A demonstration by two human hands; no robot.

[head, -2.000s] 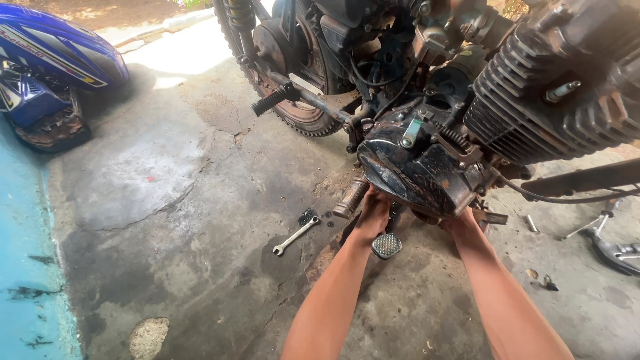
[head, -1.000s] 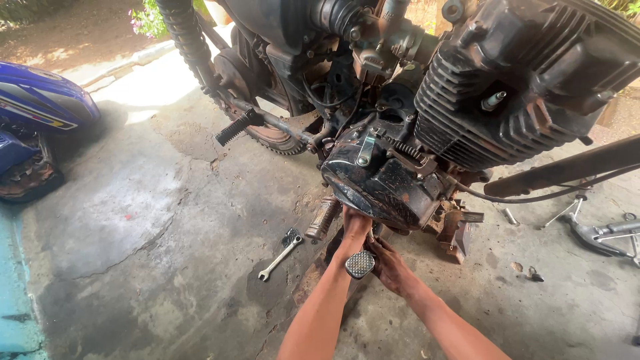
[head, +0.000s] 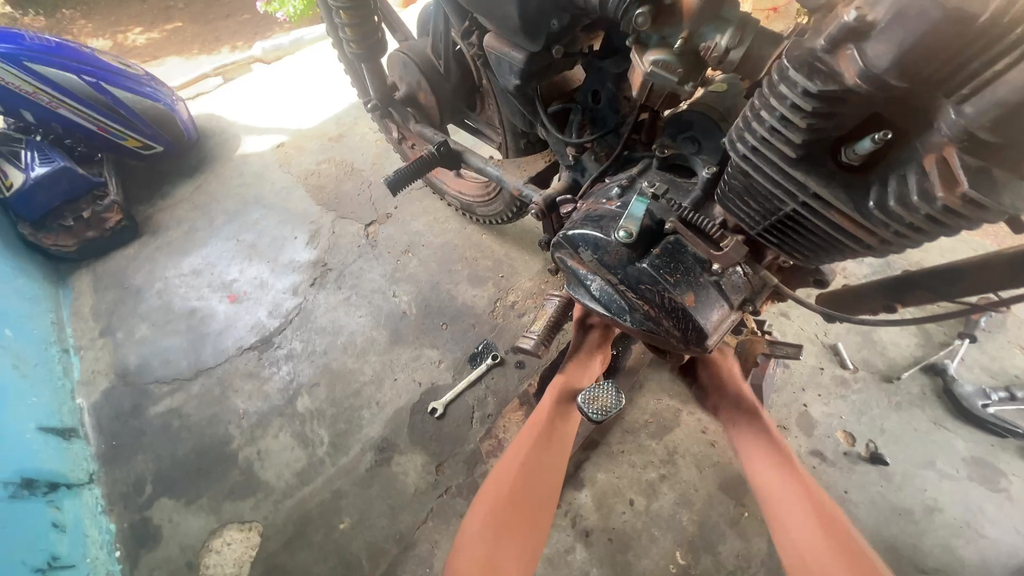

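A motorcycle engine's black side cover point(head: 648, 264) is at the centre, with the finned cylinder point(head: 800, 152) above it to the right and a spark plug point(head: 866, 148) in its head. My left hand point(head: 592, 340) reaches beneath the cover's lower edge, between the rubber footrest point(head: 546, 322) and the brake pedal pad point(head: 601, 401). My right hand point(head: 716, 376) is under the cover's right end, beside a rusty metal bracket point(head: 756, 352). The fingers of both hands are hidden below the engine, so what they touch cannot be told.
A combination wrench point(head: 464, 386) lies on the concrete floor left of my arms. Blue bodywork point(head: 88, 96) rests by the blue wall point(head: 44, 416). A small metal cylinder point(head: 843, 357) and a dark metal part point(head: 980, 400) lie at the right. The rear wheel point(head: 472, 192) stands behind.
My right hand was left of its present place, near the pedal pad, one second ago; it has moved right and up under the cover. My left hand stays beneath the engine.
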